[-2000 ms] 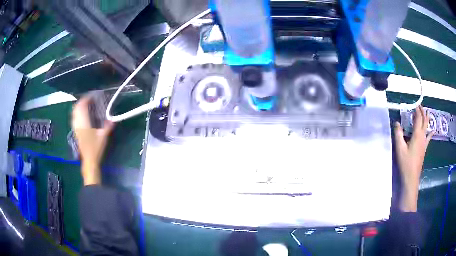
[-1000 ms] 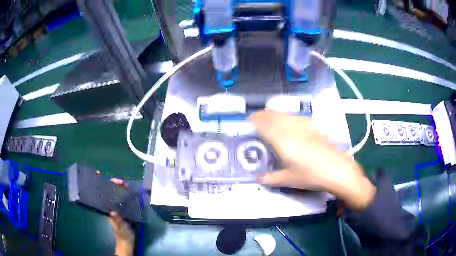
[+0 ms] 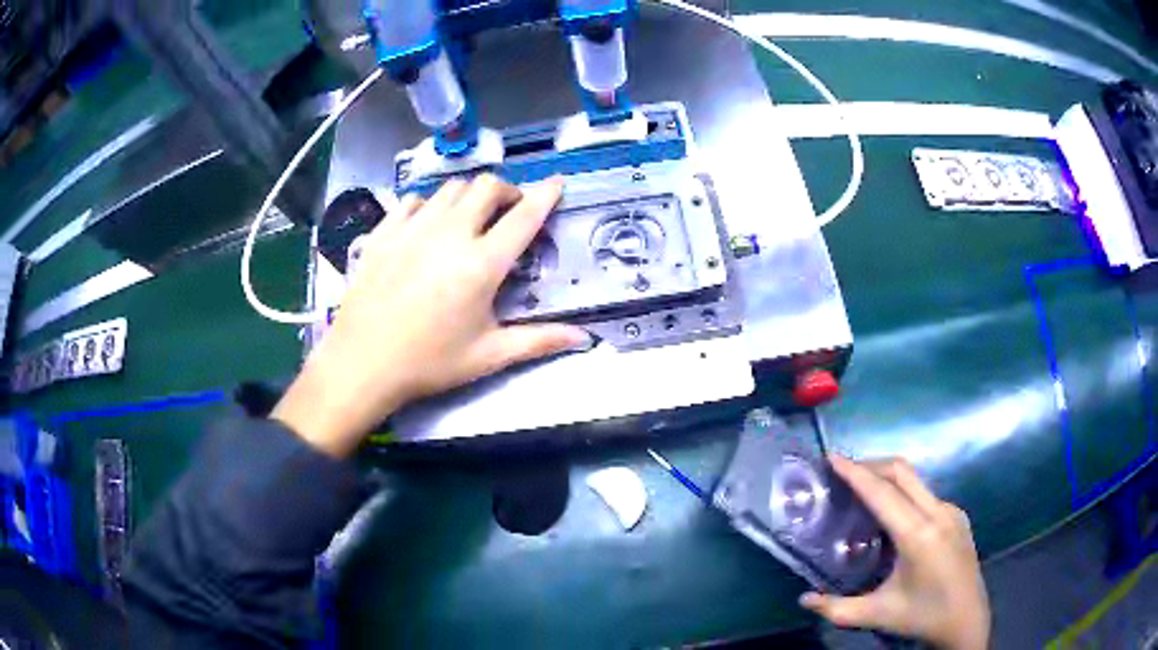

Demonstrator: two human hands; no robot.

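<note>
My left hand (image 3: 432, 298) lies over the left part of a grey jig plate (image 3: 578, 254) on the machine fixture (image 3: 724, 286), fingers at its back edge, thumb at its front edge. A ringed circle shows at the plate's right; the hand partly hides another. My right hand (image 3: 921, 559) grips a part tray (image 3: 781, 464) by its right end, tilted in front of the machine. Two round parts show in it. Two translucent glue syringes (image 3: 436, 95) in blue holders stand behind the plate, tips over white pieces on a blue bar.
A red knob (image 3: 817, 387) is at the front right corner. A black disc (image 3: 531, 499), white half-moon piece (image 3: 618, 495) and thin blue tool (image 3: 679, 474) lie in front. Trays lie right (image 3: 991, 182) and left (image 3: 95, 349). White hoses curve beside the machine; violet glow at right.
My right hand has moved from the fixture to the front right, now with a tray in it. My left hand has moved from the left side onto the plate on the fixture. The view has shifted.
</note>
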